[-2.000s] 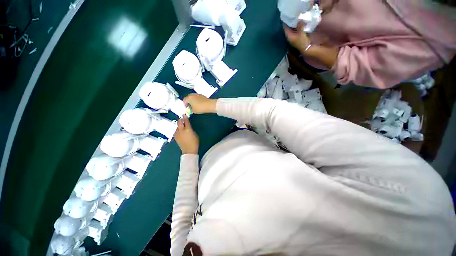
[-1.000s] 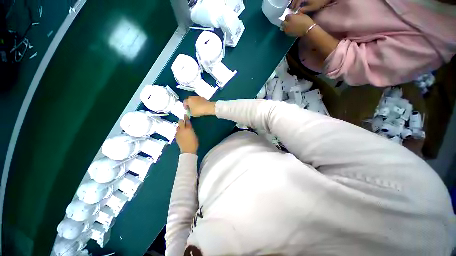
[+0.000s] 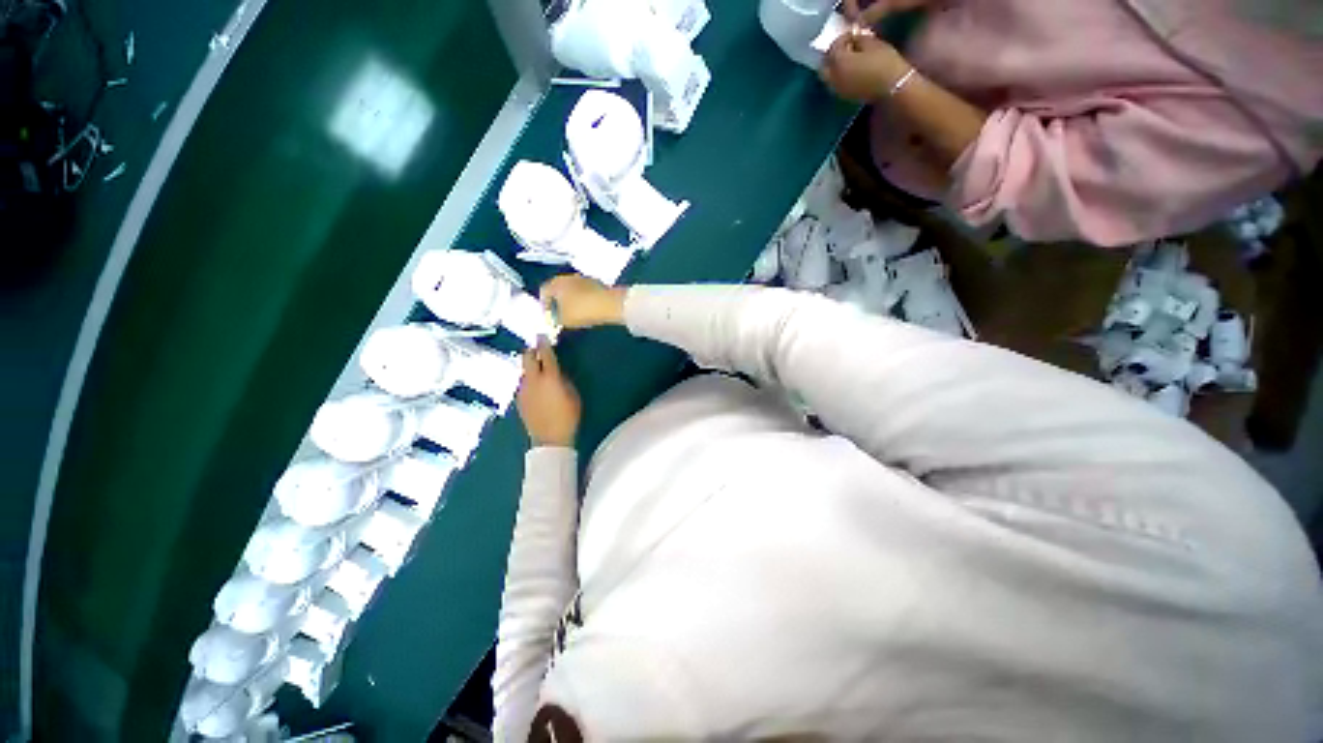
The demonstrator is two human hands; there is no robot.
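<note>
A white security camera (image 3: pixel 459 288) lies on the dark green bench, its narrow mounting bracket (image 3: pixel 525 318) towards me. My right hand (image 3: pixel 585 302) has its fingertips closed on the bracket's end from the right. My left hand (image 3: pixel 549 401) pinches the same end from below. The fingertips of both hands nearly meet. A small pale or greenish spot shows at my right fingertips; it is too small to name. My fingers hide the bracket's tip.
Several like cameras (image 3: pixel 359 427) lie in a row to the lower left, two (image 3: pixel 607 134) beyond my right hand. A shiny green conveyor (image 3: pixel 290 276) runs behind. A coworker in pink (image 3: pixel 1103 116) handles a white part. Boxes of white parts (image 3: pixel 1172 327) stand at right.
Both hands stay at the same bracket. The yellow spot at my right fingertips is less visible. The coworker's hands and white part have moved up and left. The view has shifted slightly.
</note>
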